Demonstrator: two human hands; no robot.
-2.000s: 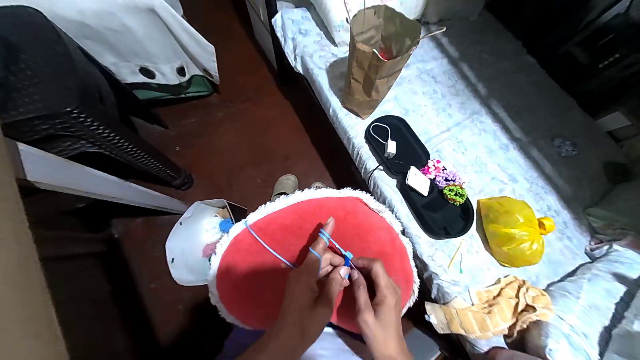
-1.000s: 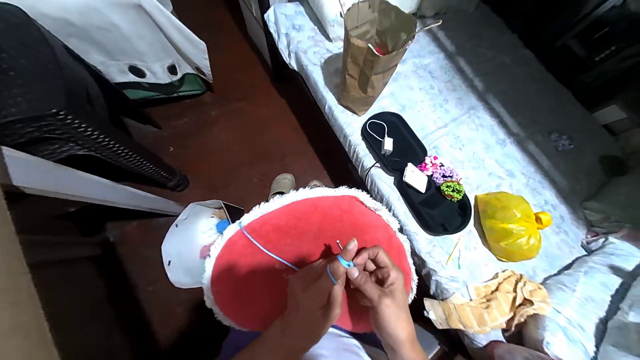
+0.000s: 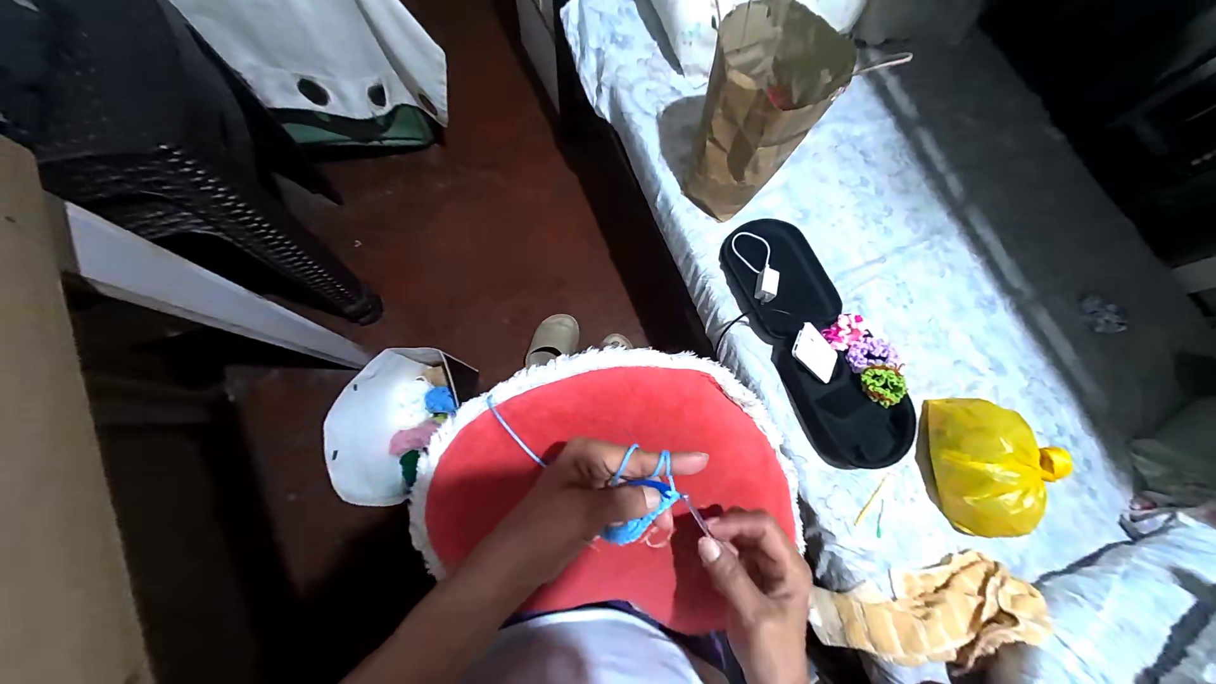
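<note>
A red cushion with a fluffy white edge (image 3: 608, 408) lies across my lap. Above it my left hand (image 3: 589, 484) pinches a small piece of blue crochet work (image 3: 632, 527), with light blue yarn (image 3: 513, 432) looped round the outstretched index finger and trailing to the cushion's far left edge. Between the thumb and fingers of my right hand (image 3: 750, 560) is a thin crochet hook (image 3: 696, 518), whose tip meets the edge of the blue work.
Left of the cushion stands a white container (image 3: 366, 437) with yarn balls. On the bed at right are a brown paper bag (image 3: 750, 123), an open black case (image 3: 836, 418) with crocheted flowers (image 3: 869, 351), a yellow plastic bag (image 3: 988, 465) and a yellowish cloth (image 3: 931, 608). A black plastic chair (image 3: 190, 180) stands upper left.
My hands were close together around the blue work; now my right hand is lower and farther right, and my left index finger points out to the right with yarn over it.
</note>
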